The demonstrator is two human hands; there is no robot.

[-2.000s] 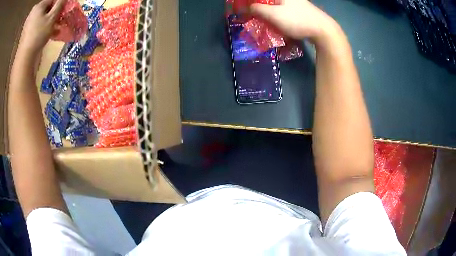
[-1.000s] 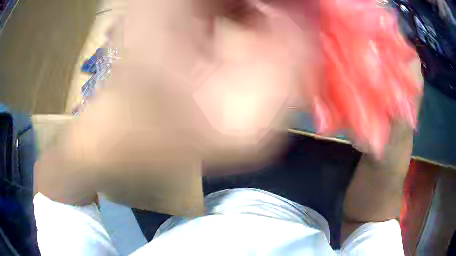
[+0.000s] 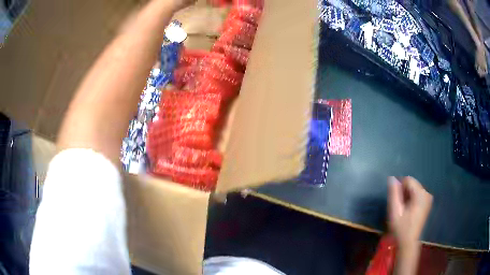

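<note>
The open carton [image 3: 268, 102] holds red bubble bags [image 3: 188, 118] in a stack on its right side and loose blue circuit boards [image 3: 142, 123] along its left side. My left arm reaches over the carton. My left hand [image 3: 182, 2] is at the top edge, mostly cut off, so its grip is hidden. My right hand [image 3: 411, 204] is over the table's front edge at the right, fingers loosely bent and apart, with nothing seen in it. Red plastic [image 3: 383, 255] shows just below it, beside the wrist; I cannot tell whether it is loose.
A phone [image 3: 319, 145] and a flat red bubble bag [image 3: 341, 126] lie on the dark green table [image 3: 370, 145], right of the carton flap. A black tray [image 3: 370, 62] piled with silver-blue boards is at the upper right, another black tray [image 3: 473, 134] beyond. Another person's arm [image 3: 473, 32] shows top right.
The view has turned, and the carton now sits nearer the middle. My right hand has moved from over the phone to the table's front edge; the red plastic once with it is out of its fingers.
</note>
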